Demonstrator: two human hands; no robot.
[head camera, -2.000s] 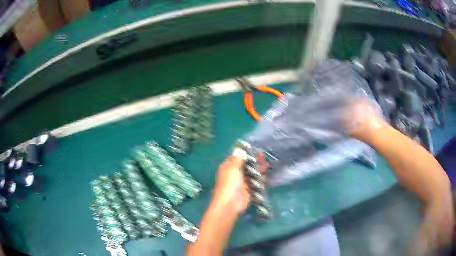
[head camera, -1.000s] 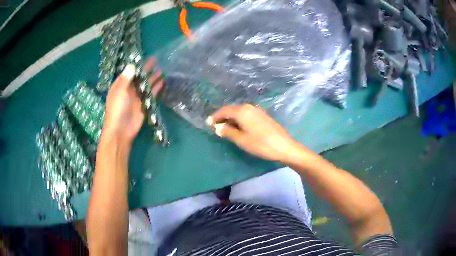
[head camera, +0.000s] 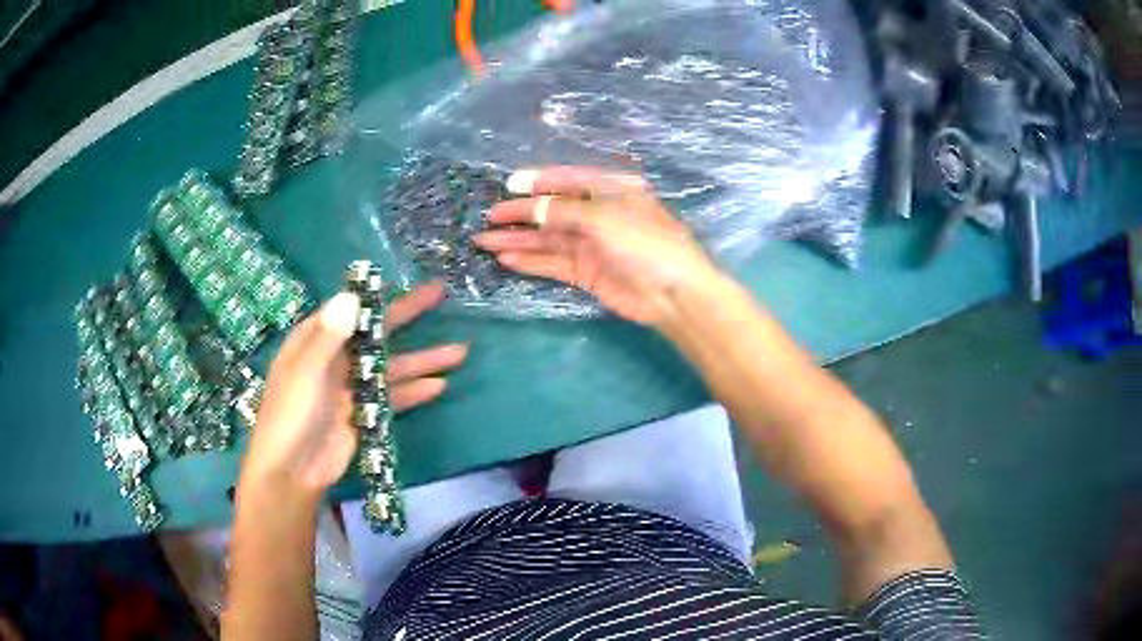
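Note:
My left hand (head camera: 313, 401) holds a long narrow circuit board strip (head camera: 373, 413) upright in the view, with the white-covered thumb on its upper end and the other fingers spread behind it. My right hand (head camera: 601, 238) is over the clear plastic bag (head camera: 714, 113), palm partly turned up, with fingers spread above a dark mass of small components (head camera: 432, 213). White covers show on its thumb and one finger. I cannot tell if a small component is between its fingers.
Green board strips (head camera: 226, 257) lie fanned at left. Darker strips (head camera: 298, 94) lie side by side near the far edge. An orange handle (head camera: 467, 35) shows at the top. Grey plastic housings (head camera: 971, 150) are heaped at far right. A blue bin (head camera: 1090, 301) stands below them.
The left hand with the strip has moved down, nearer to me, and its fingers have spread. The right hand has moved up over the components in the bag and opened.

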